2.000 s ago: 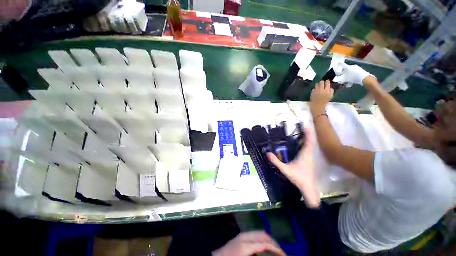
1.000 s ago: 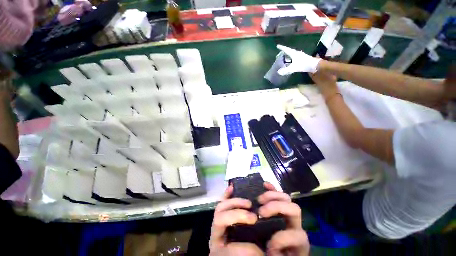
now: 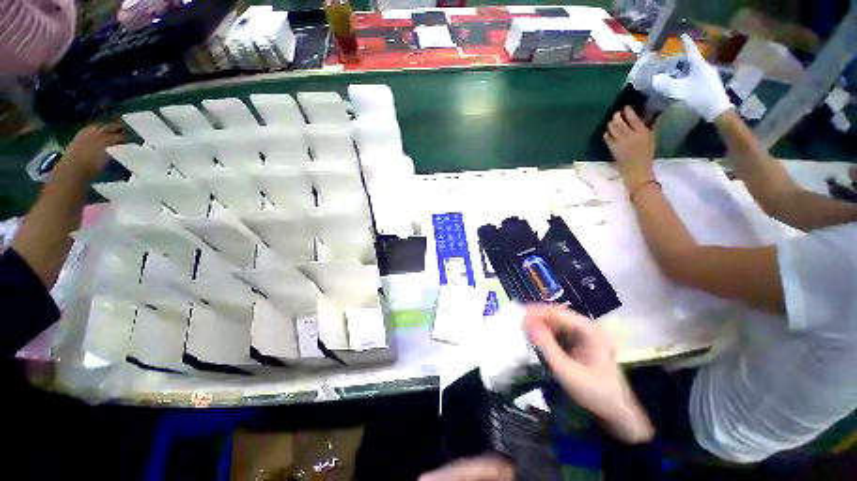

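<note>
A black open box (image 3: 517, 427) with a blurred white flap (image 3: 503, 349) is held over my lap, just off the bench's front edge. My left hand (image 3: 470, 469) is at its lower end, mostly cut off by the bottom edge. My right hand (image 3: 592, 366) is beside the white flap, fingers curled; blur hides whether it grips it. A black pile (image 3: 515, 252) with an item with blue-orange print (image 3: 542, 279) lies on the bench beyond. Left of it are a blue label sheet (image 3: 449, 246) and white leaflets (image 3: 458, 315).
Rows of white-lined boxes (image 3: 221, 235), flaps up, fill the bench at left. A black flat piece (image 3: 402, 254) lies beside them. The green belt (image 3: 489, 122) runs behind. A gloved neighbour (image 3: 695, 85) handles a dark item at right. Another person's arm (image 3: 56, 207) is at far left.
The black piece I held in both hands is gone from view; a box with a white flap is there. My hands have moved apart. The neighbour's gloved hand and the bagged product have left the belt's middle.
</note>
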